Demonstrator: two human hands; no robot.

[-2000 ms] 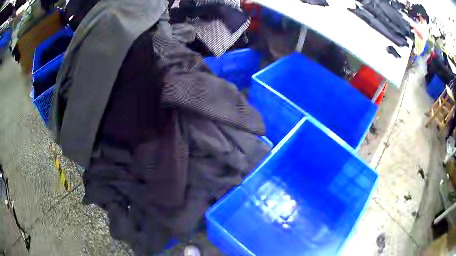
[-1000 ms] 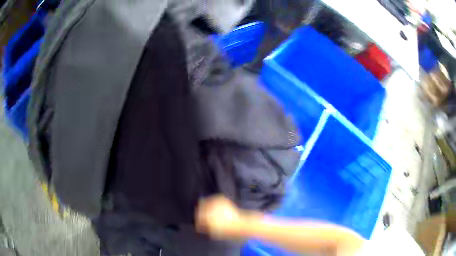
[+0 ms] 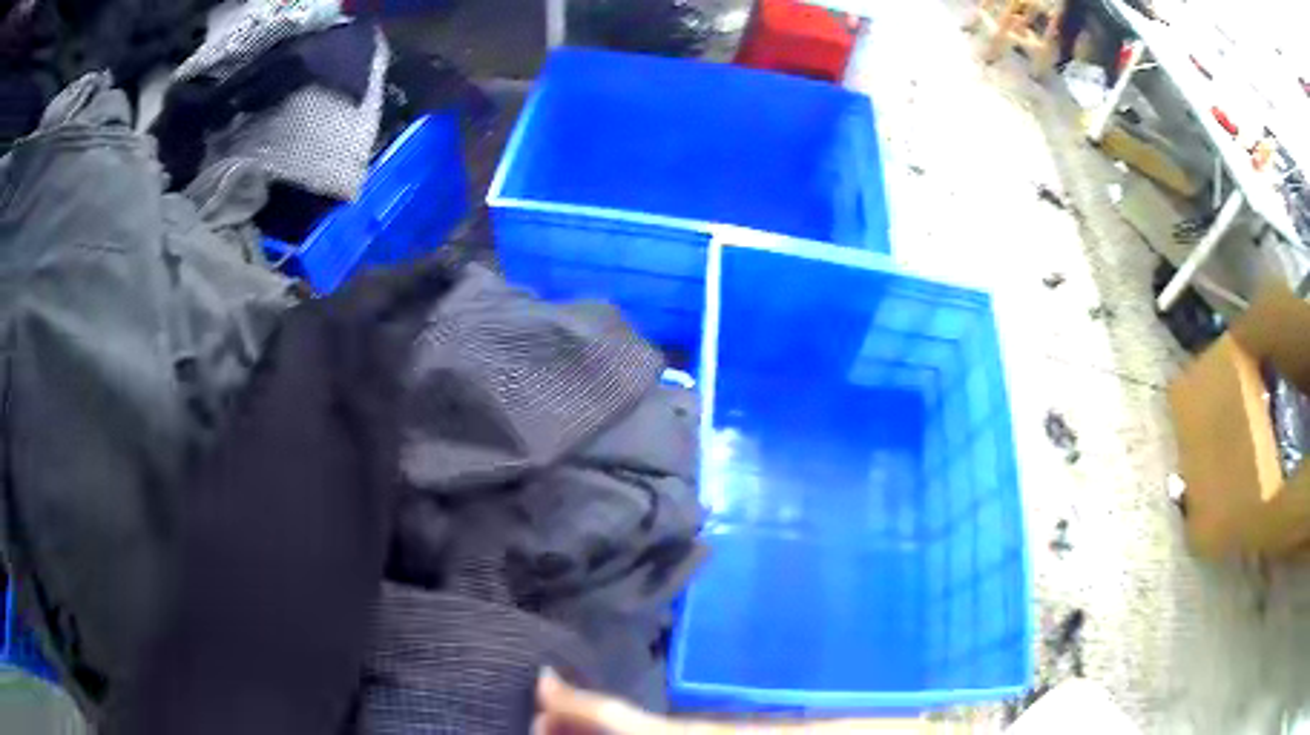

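Note:
A heap of dark grey and black garments (image 3: 560, 495) lies at the left and centre, with finely checked cloth on parts of it. A long black garment (image 3: 266, 503) hangs down over the heap's left part, blurred. My right hand (image 3: 575, 709) is at the bottom edge, partly cut off, against the dark checked cloth. Its fingers are mostly hidden, so its grip cannot be told. My left hand is not in view.
Two open blue bins (image 3: 848, 488) stand right of the heap, one behind the other. Another blue bin (image 3: 388, 201) is behind the heap. A red bin (image 3: 799, 38) is at the top. An open carton (image 3: 1228, 445) and a white table (image 3: 1221, 72) are at the right.
The view has swung right, so the bins sit further left. My right hand came in from the lower right and is now lower, at the bottom edge. The black garment's outline has shifted leftward.

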